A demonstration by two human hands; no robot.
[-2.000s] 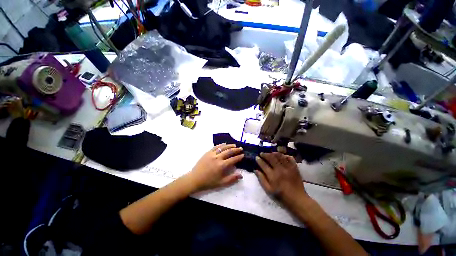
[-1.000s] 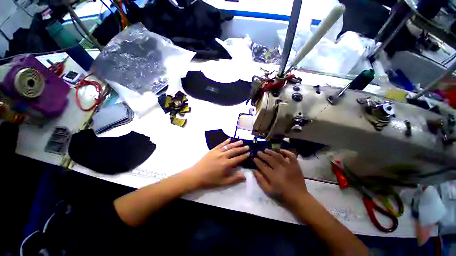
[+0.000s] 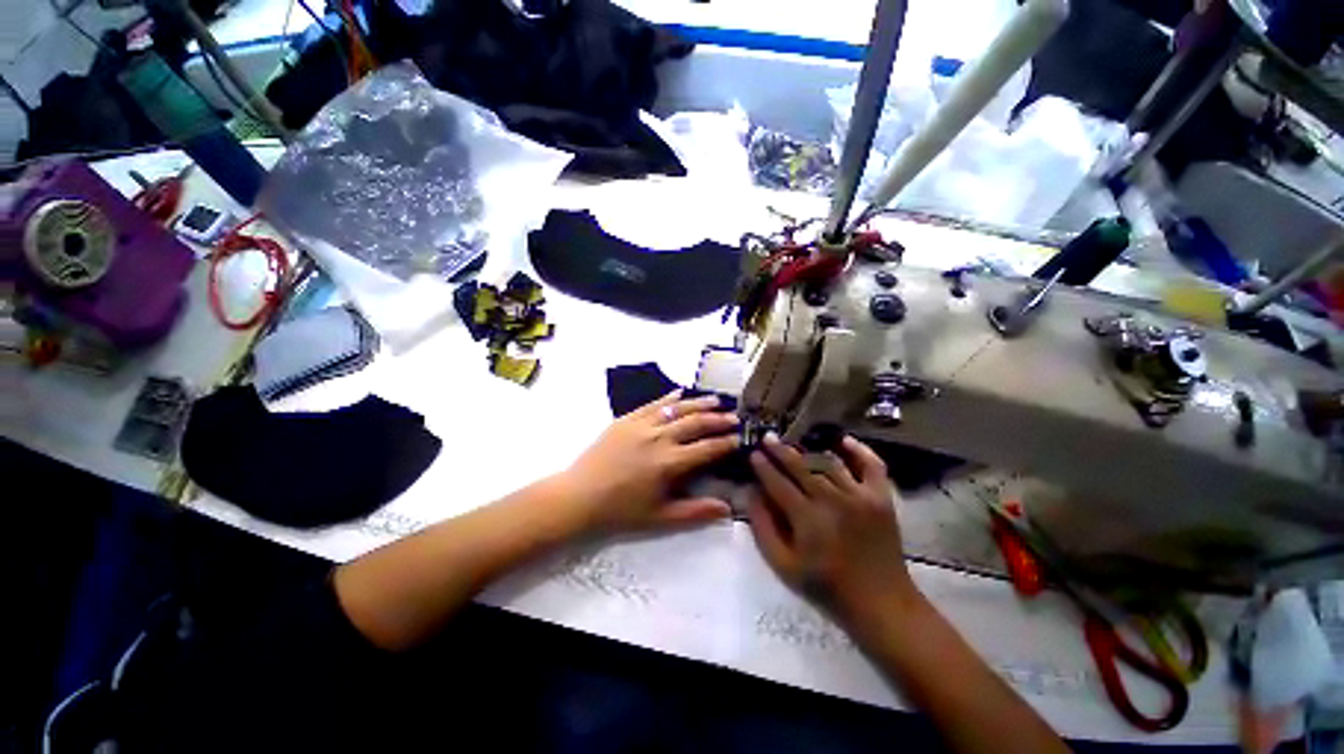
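Note:
A black curved fabric piece (image 3: 640, 388) lies at the left end of the off-white sewing machine (image 3: 1017, 383). My left hand (image 3: 656, 460) rests flat on it, left of the needle area, with a ring on one finger. My right hand (image 3: 828, 516) presses on it close to the presser foot (image 3: 753, 432). The fingers hide most of the cloth and the needle. Another black curved piece (image 3: 634, 270) with a small pale mark lies behind, and one more (image 3: 310, 454) lies at left. A loose heap of black and yellow labels (image 3: 509, 321) sits mid-table.
Red-orange-handled shears (image 3: 1135, 670) lie right of my right hand, beside a small red item (image 3: 1014, 548). A crinkled clear plastic bag (image 3: 386, 177) lies behind the labels. At left are a grey-blue rectangle (image 3: 314, 354), a red cord (image 3: 248, 276) and a purple machine (image 3: 111, 258).
The camera view has shifted slightly. The black piece under my hands has turned and shows less at its left end. Both hands remain on it, with fingers closer to the presser foot.

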